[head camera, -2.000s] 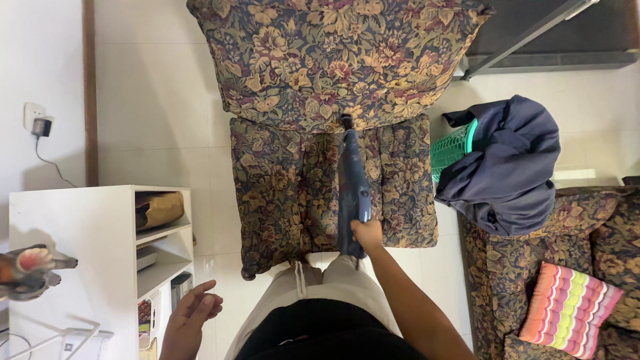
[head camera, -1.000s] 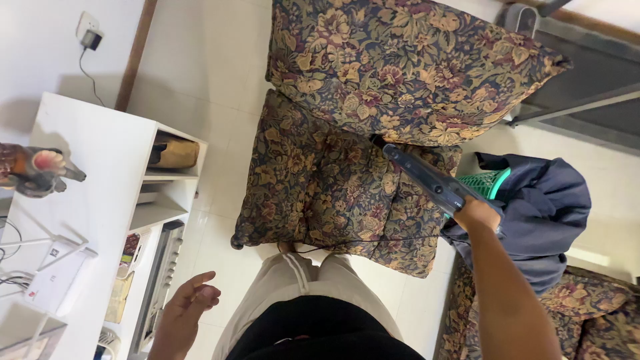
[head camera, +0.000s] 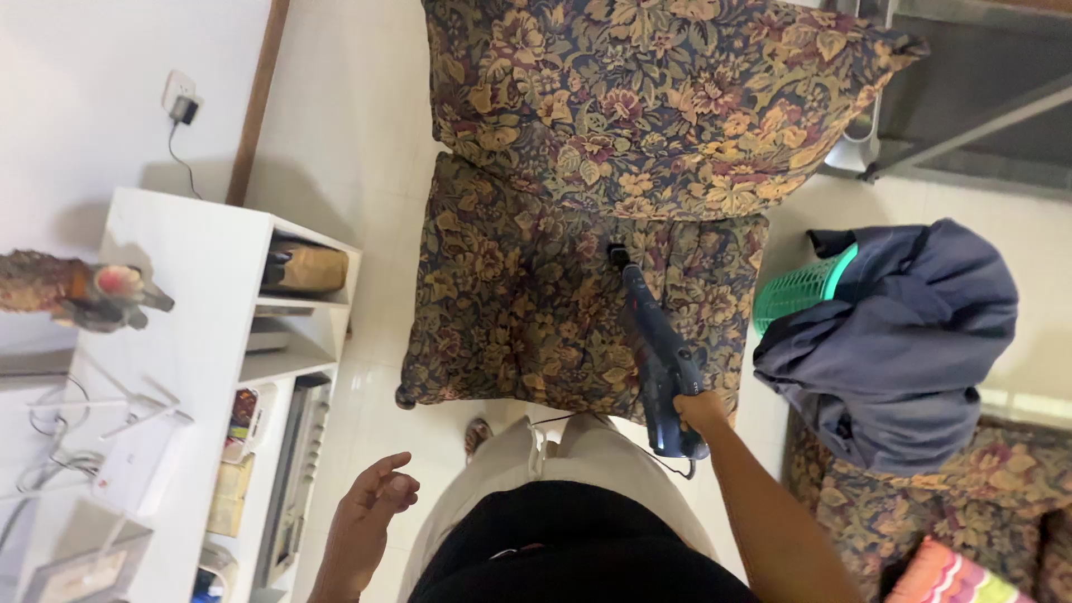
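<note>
My right hand (head camera: 702, 417) is closed around the handle of a dark blue handheld vacuum cleaner (head camera: 657, 356), right of my legs. Its small black nozzle (head camera: 618, 254) is over the seat cushion of a floral upholstered chair (head camera: 519, 293), just in front of the back cushion (head camera: 636, 100); whether it touches the fabric I cannot tell. A thin dark cord shows at the vacuum's rear end. My left hand (head camera: 373, 515) hangs in the air at the lower left, fingers partly curled, with nothing in it, between the white shelf unit and my trousers.
On the left stands a white shelf unit (head camera: 193, 251) with a figurine (head camera: 109, 293) and a white router (head camera: 138, 461) on top. To the right, dark blue cloth (head camera: 904, 343) drapes over a green plastic basket (head camera: 800, 293). Beyond it are a floral sofa (head camera: 946, 502) and a striped cushion (head camera: 955, 574).
The vacuum's nozzle has moved from near the seam with the back cushion onto the seat, and my right hand has come back closer to my body. My left hand remains empty.
</note>
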